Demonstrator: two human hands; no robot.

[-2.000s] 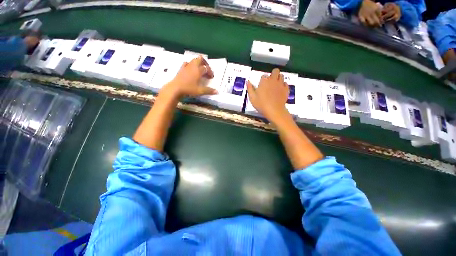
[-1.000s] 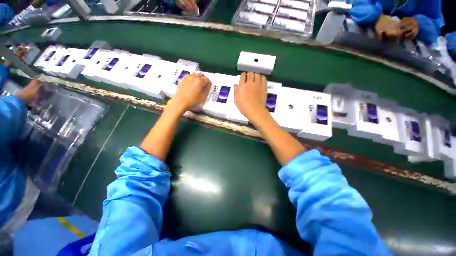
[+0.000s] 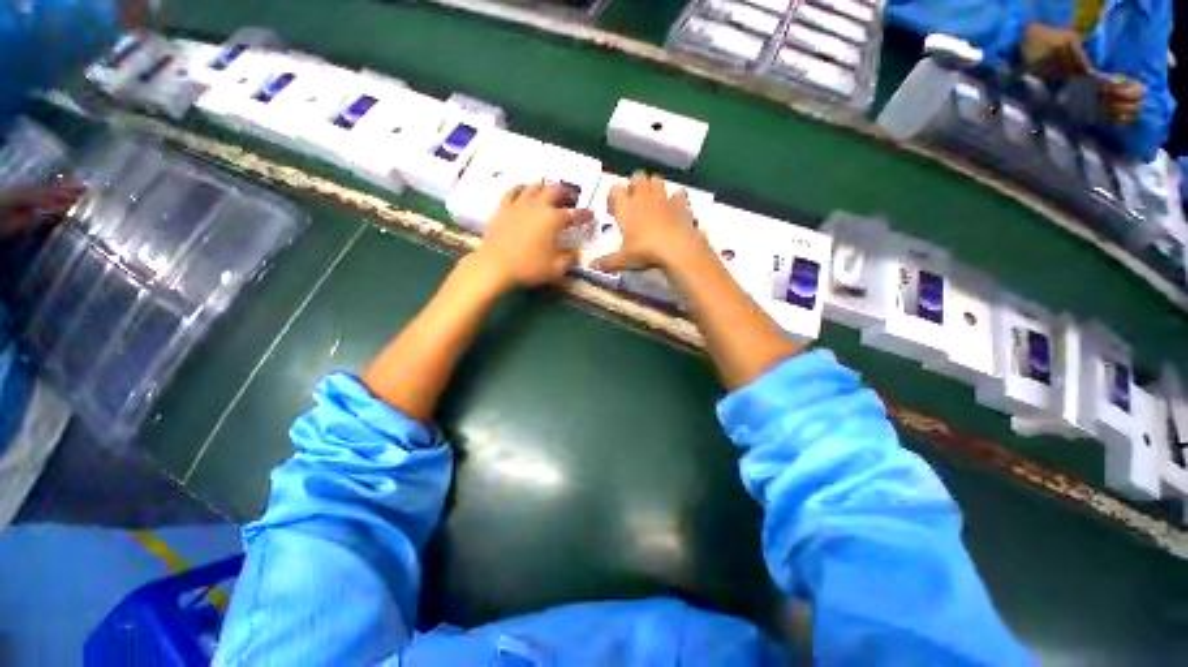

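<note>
A long row of white retail boxes (image 3: pixel 922 297) with dark blue-purple phone pictures lies on the green conveyor belt (image 3: pixel 834 196). My left hand (image 3: pixel 532 235) rests with spread, bent fingers on a box near the middle of the row. My right hand (image 3: pixel 648 224) lies close beside it on the row, thumb towards the left hand. The fingers cover parts of the boxes under them, and I cannot tell whether either hand grips one. A plain white insert (image 3: pixel 657 133) with a small dark hole lies alone behind the row.
The chipped edge rail (image 3: pixel 326 190) runs between belt and dark green bench (image 3: pixel 573 430). Clear blister trays (image 3: pixel 143 280) lie at left, near another person's hand. Filled phone trays (image 3: pixel 782 46) stand across the belt. A person's hands (image 3: pixel 1081 76) show at upper right. A blue stool (image 3: pixel 169 612) is at lower left.
The view has shifted. My hands have come closer together on the row, and my left hand's fingers are more spread than a second ago. The boxes at right appear further left.
</note>
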